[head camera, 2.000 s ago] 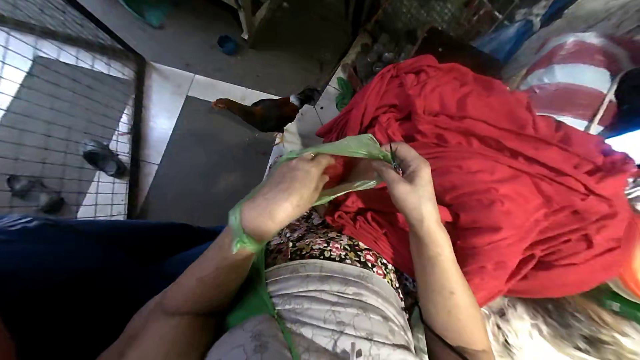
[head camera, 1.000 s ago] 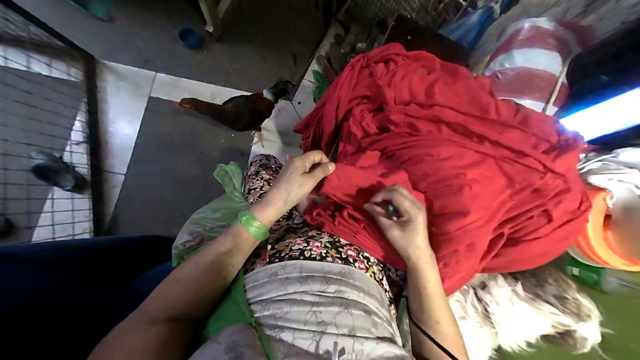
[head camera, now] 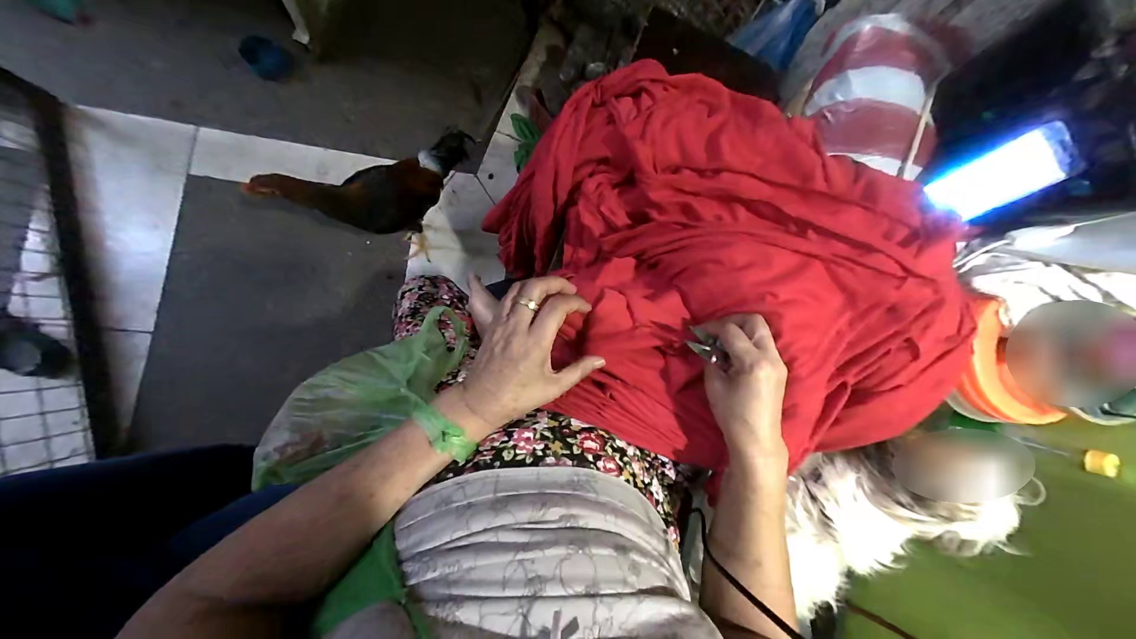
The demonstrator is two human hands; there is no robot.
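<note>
A large heap of red cloth covers my lap and spreads to the right. My left hand, a ring on one finger, lies at the cloth's left edge with its fingers apart. A green plastic bag hangs from that wrist by a loop and rests on my floral-patterned leg. Over the middle of the cloth, my right hand has its fingers curled around a small pointed metal tool, perhaps small scissors or snips; its handle is hidden in the palm.
A chicken stands on the tiled floor, left of the cloth. Wire mesh with a dark frame is at far left. Beyond the cloth are a red-and-white striped bundle and a bright lamp. White fur shows at lower right beside an orange container.
Two seconds ago both hands held the green bag's handles stretched between them; now it hangs at my left wrist. My left hand has opened over the cloth since one second ago, when its fingertips were pinched there.
</note>
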